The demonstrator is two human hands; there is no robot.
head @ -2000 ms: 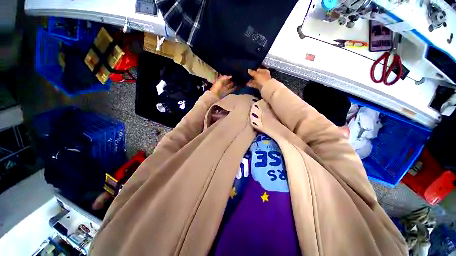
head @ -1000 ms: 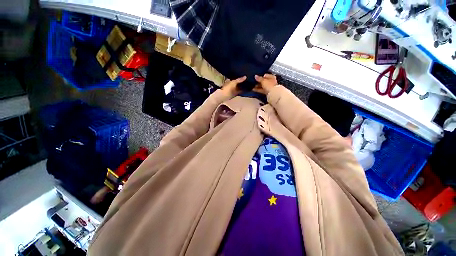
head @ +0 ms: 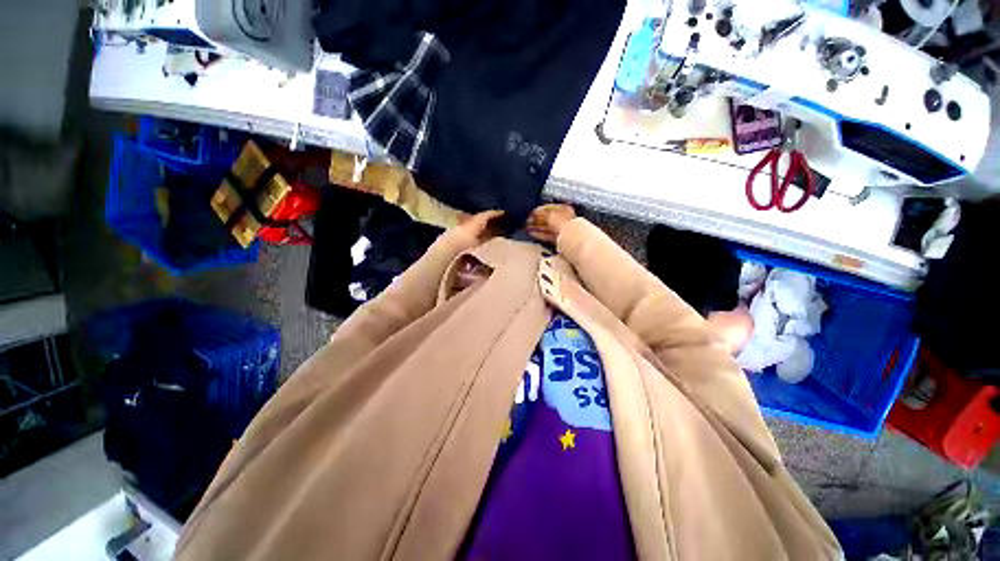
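A large black garment piece lies across the gap between two white machine tables, with small pale print near its right edge. A black-and-white plaid piece lies at its left edge. My left hand and my right hand are bare and close together at the near end of the black cloth. Both hold its edge between the fingers. The fingertips are small and partly hidden by the cloth and sleeves.
A white sewing machine stands right, with red-handled scissors and a phone near it. Another machine is upper left. Blue crates and a red stool stand below the tables. A black bin is on the floor.
The view has tilted forward, so more of both machines shows and the cloth sits lower in the picture. My hands remain at the cloth's near edge, close together.
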